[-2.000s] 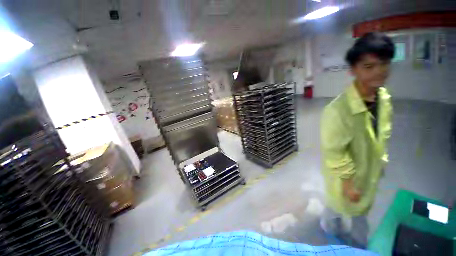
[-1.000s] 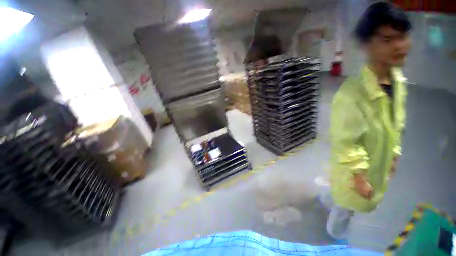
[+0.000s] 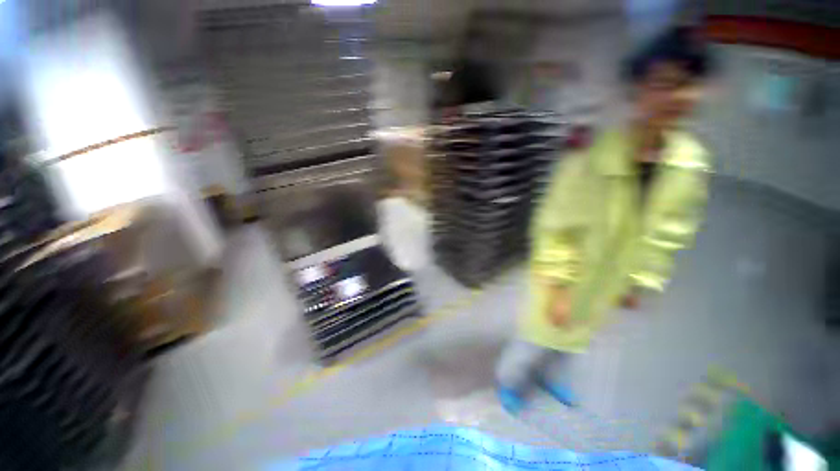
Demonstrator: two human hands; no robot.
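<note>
The frame is blurred. Neither my left hand nor my right hand is in view; only light blue cloth shows at the bottom edge. A low tray trolley (image 3: 364, 324) with a stack of black trays stands ahead, left of centre. White and dark parts, seemingly a circuit board (image 3: 346, 287), lie on its top left side. A tall grey panel (image 3: 304, 110) rises behind it.
A person in a yellow-green smock (image 3: 589, 239) stands right of centre. A dark board rack (image 3: 493, 193) stands behind; another (image 3: 55, 359) is at left, beside boxes (image 3: 166, 276). A green table corner (image 3: 751, 437) is at lower right. Yellow tape (image 3: 368, 345) crosses the floor.
My view has shifted. Against one second ago, the trolley and the person appear further left, and the person's blue-covered feet now show. The view is more blurred.
</note>
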